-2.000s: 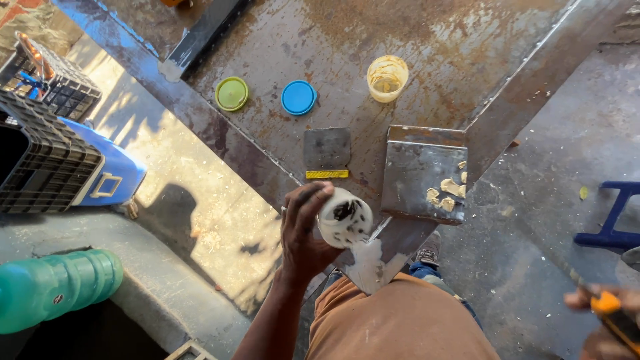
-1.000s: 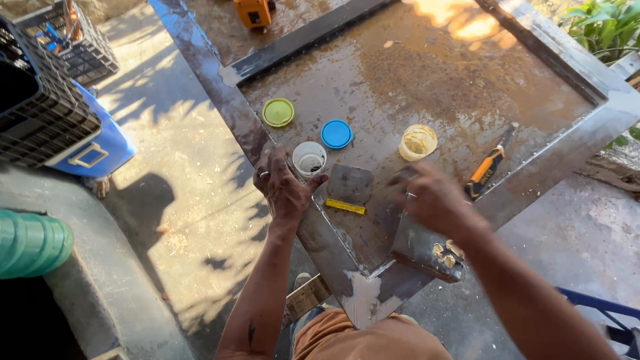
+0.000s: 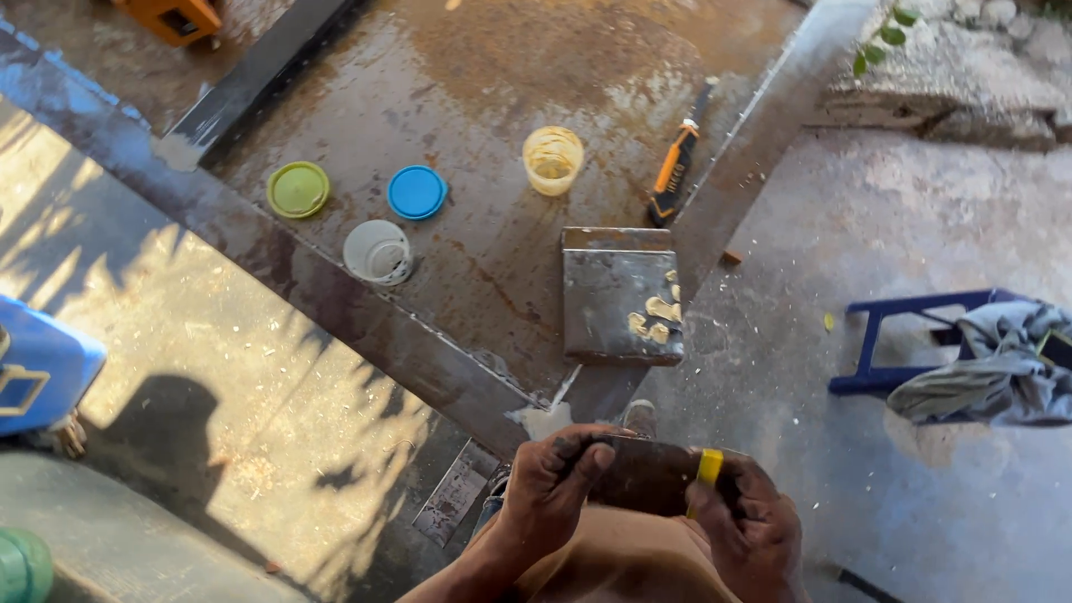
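My left hand [image 3: 553, 486] grips one end of a dark, flat putty spreader [image 3: 645, 477], close to my body. At its other end, my right hand [image 3: 745, 519] holds the side with the yellow edge strip [image 3: 710, 466]. Beyond my hands, a metal box-shaped block [image 3: 615, 293] with dabs of cream putty rests on the corner of a metal frame [image 3: 469, 360]. A translucent white cup [image 3: 378, 253] stands near a blue lid [image 3: 416, 193] and a green lid [image 3: 299, 190]. Farther right are a putty-smeared tub [image 3: 553, 161] and an orange-and-black handled tool [image 3: 674, 172].
A blue stool [image 3: 875, 343] with a grey cloth [image 3: 997, 360] on it stands at right. At left is a blue container [image 3: 42, 368], with part of a green bottle [image 3: 23, 565] below it. An orange tool [image 3: 180, 18] lies at the upper left.
The spreader lay on the metal surface and is now in both hands near my body. My left hand has let go of the white cup, which it held up in the oldest frame.
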